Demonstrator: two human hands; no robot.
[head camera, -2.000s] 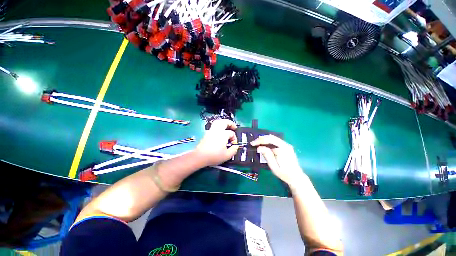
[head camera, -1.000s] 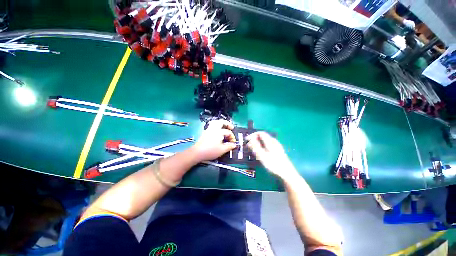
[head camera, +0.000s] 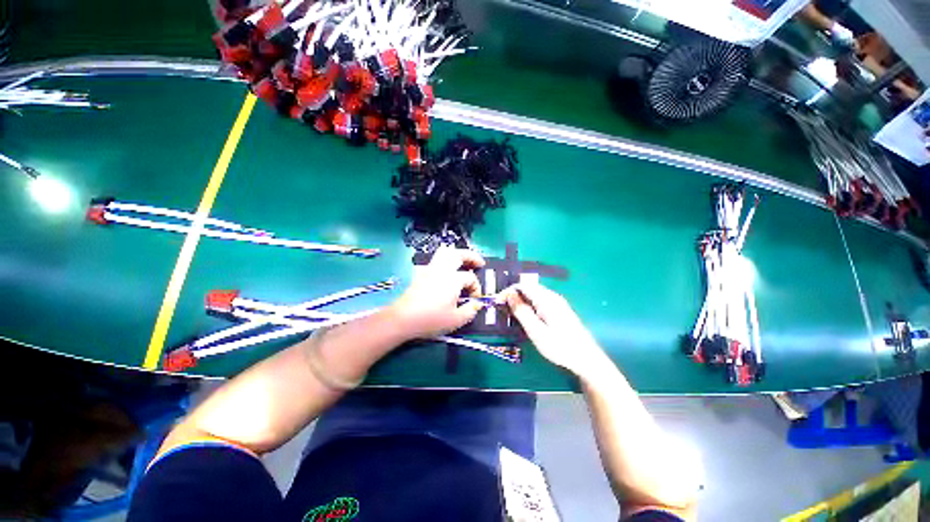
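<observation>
My left hand [head camera: 445, 293] and my right hand [head camera: 537, 316] meet over the taped work template [head camera: 493, 306] on the green worktop. Their fingertips pinch a tiny part between them, too small to name for sure; it looks like a dark wire end. The loose pile of small black parts [head camera: 454, 189] lies just beyond my left hand. Two harness leads with red and black connectors [head camera: 220, 301] lie crossed at the left, their white wires running toward and partly under my left forearm. A single lead [head camera: 235, 228] lies above them across the yellow line.
A large harness pile [head camera: 337, 87] lies at the far rim by the metal rail [head camera: 581, 138]. A harness bundle [head camera: 726, 296] lies at the right. A black fan [head camera: 698, 82] stands behind the rail. More harnesses [head camera: 867, 184] lie far right. A blue stool [head camera: 841, 428] is below the worktop.
My right hand's fingertips were a little apart from my left's and now touch or nearly touch them. The camera view has shifted slightly. The leads and piles look unmoved.
</observation>
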